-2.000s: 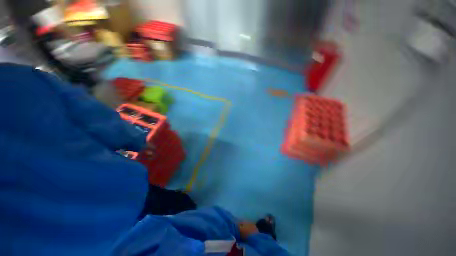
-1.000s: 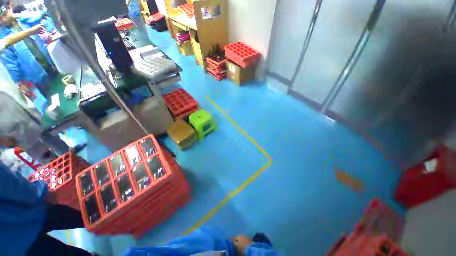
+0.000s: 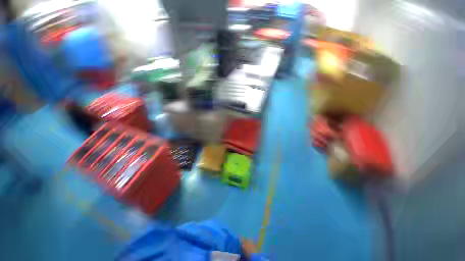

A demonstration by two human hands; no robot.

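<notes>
The whole view is blurred. A tall stack of red-orange foam trays (image 3: 162,182) stands on the floor at the left; dark parts lie in the pockets of its top tray. Another red tray stack (image 3: 118,109) stands just behind it. My blue sleeve (image 3: 191,240) crosses the bottom edge. A small blurred patch of skin at its right end seems to be my left hand (image 3: 249,247), mostly cut off by the frame; its fingers do not show. My right hand is not seen. Neither hand visibly touches the trays.
A green stool (image 3: 236,170), a yellowish-brown box or stool (image 3: 212,158) and red trays (image 3: 241,134) stand by the bench end. White papers (image 3: 247,84) lie on the bench. At the right are a red tray (image 3: 368,145) and a brown shelf or carton (image 3: 354,92). Blurred blue clothing shows upper left.
The view has swung right-to-left, so bench and green stool now sit near the middle and the silver doors are gone. The person beside the near stack has left that spot.
</notes>
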